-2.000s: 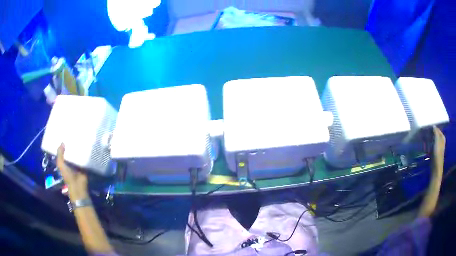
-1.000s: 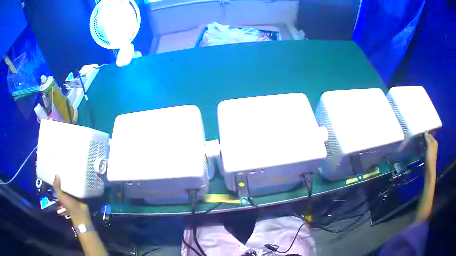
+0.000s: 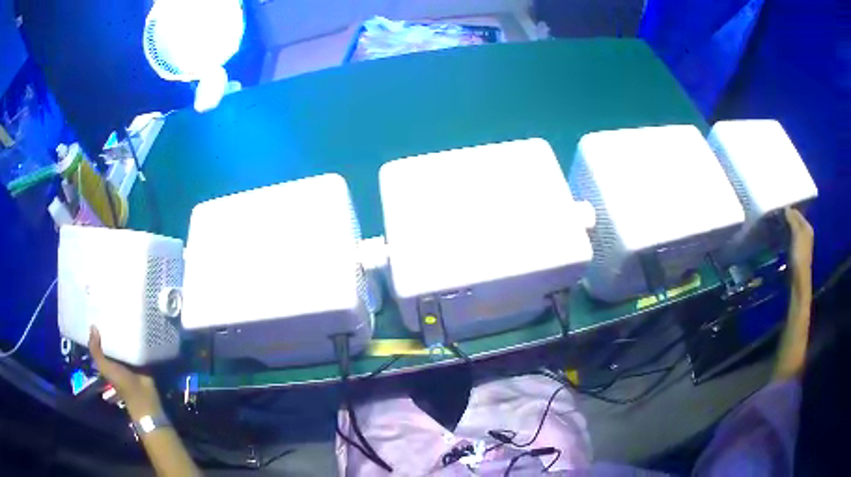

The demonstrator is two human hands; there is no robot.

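Note:
Several white mini projectors stand in a row on the green bench (image 3: 420, 93). My left hand (image 3: 126, 382) is at the near lower edge of the leftmost projector (image 3: 103, 289), one finger up against its face; whether it grips anything is hidden. My right hand (image 3: 798, 228) is at the near side of the rightmost projector (image 3: 760, 163); its fingertips are small and partly hidden by the unit's edge. The middle projector (image 3: 476, 219) has a dark bar with a yellow dot (image 3: 431, 320) at its near side. Black power cables (image 3: 342, 359) hang over the bench edge.
A white desk fan (image 3: 196, 37) stands at the back left. A crumpled clear plastic bag (image 3: 406, 37) lies beyond the bench. Yellow strips (image 3: 397, 347) lie along the near edge. Thin black cables (image 3: 541, 410) with connectors lie over my lap. Blue curtains hang at both sides.
The view has shifted, and the fan shows more fully than at first. The leftmost projector appears turned, with its round side knob now showing clearly. Both hands remain at the end projectors.

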